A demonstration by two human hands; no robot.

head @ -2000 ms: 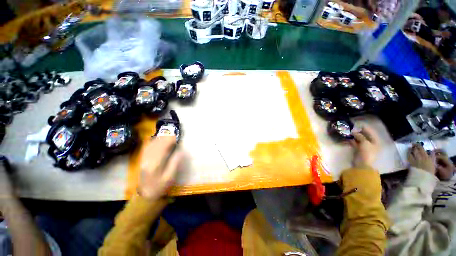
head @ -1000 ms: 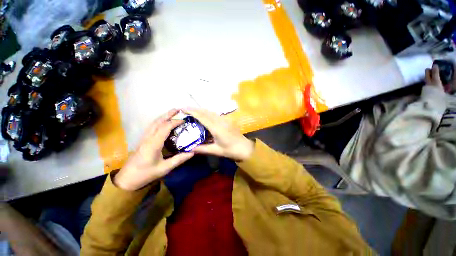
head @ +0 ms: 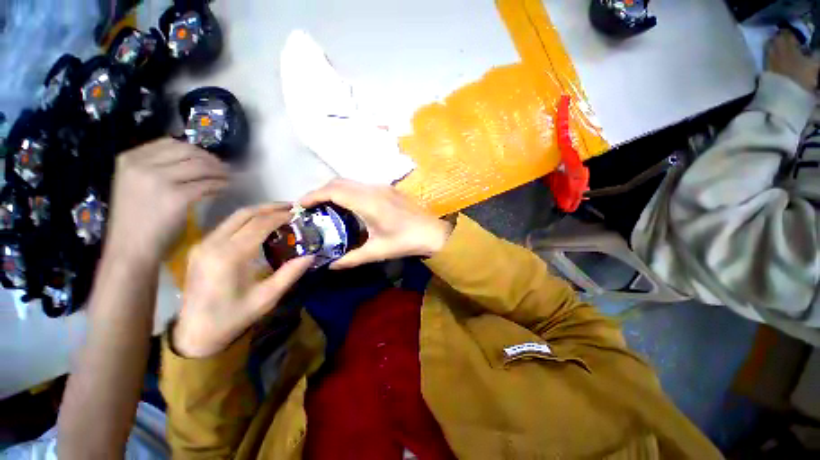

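A round black camera head housing (head: 334, 235) with a shiny whitish-blue inside is held between both my hands in front of my chest. My left hand (head: 229, 278) grips its left side, with fingers on top and thumb below. A small silvery part with an orange-red centre (head: 297, 238) shows at its left side, between my left fingers and thumb. My right hand (head: 387, 220) holds the right side of the housing. Whether the small part touches the housing is not clear.
Black camera heads (head: 99, 92) are heaped at the left; one (head: 209, 121) lies nearer me. A neighbour's bare arm (head: 117, 296) reaches in from the left. Another head (head: 622, 13) lies upper right. A red-handled tool (head: 568, 171) hangs at the orange-taped table edge (head: 485, 135). A neighbour sits right.
The housing in my hands has tilted, and a part with an orange-red centre now shows at its left. A neighbour's arm and another camera head have appeared beside the left heap. The view has shifted.
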